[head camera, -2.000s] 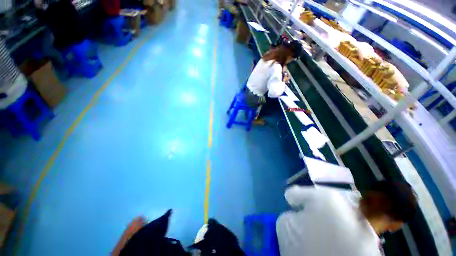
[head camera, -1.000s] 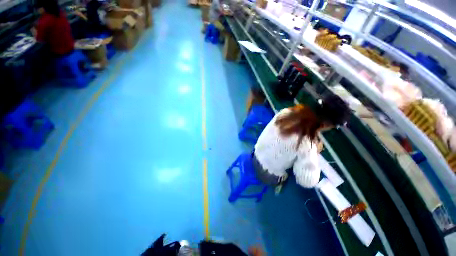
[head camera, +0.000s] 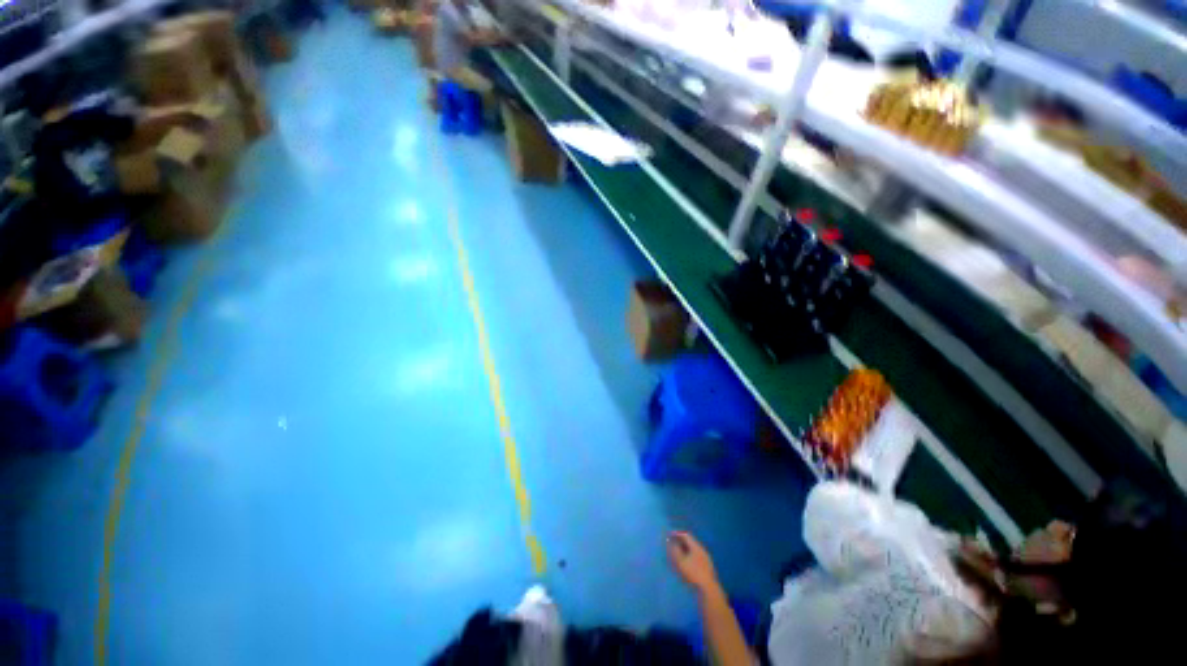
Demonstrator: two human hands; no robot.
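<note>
My right hand (head camera: 690, 559) is small and blurred at the bottom centre, over the blue floor; my bare forearm rises from the lower edge. No object shows in it, but its fingers are too blurred to read. My left hand is not in view. On the green bench (head camera: 625, 206) to the right, an orange strip bundle (head camera: 853, 414) lies by a white sheet (head camera: 888, 445). Black toggle-clamp fixtures (head camera: 801, 286) with three red handles stand upright beyond it. My hand is apart from all of these.
A seated person in a white top (head camera: 885, 586) is close at the lower right. A blue stool (head camera: 700, 423) and a brown carton (head camera: 657, 320) stand beside the bench. More cartons (head camera: 182, 169) and blue stools line the left side. A yellow line (head camera: 488, 351) runs along the floor.
The view has moved forward along the aisle. The fixtures, orange bundle and seated person are nearer and lower. My right hand and forearm show more fully than before.
</note>
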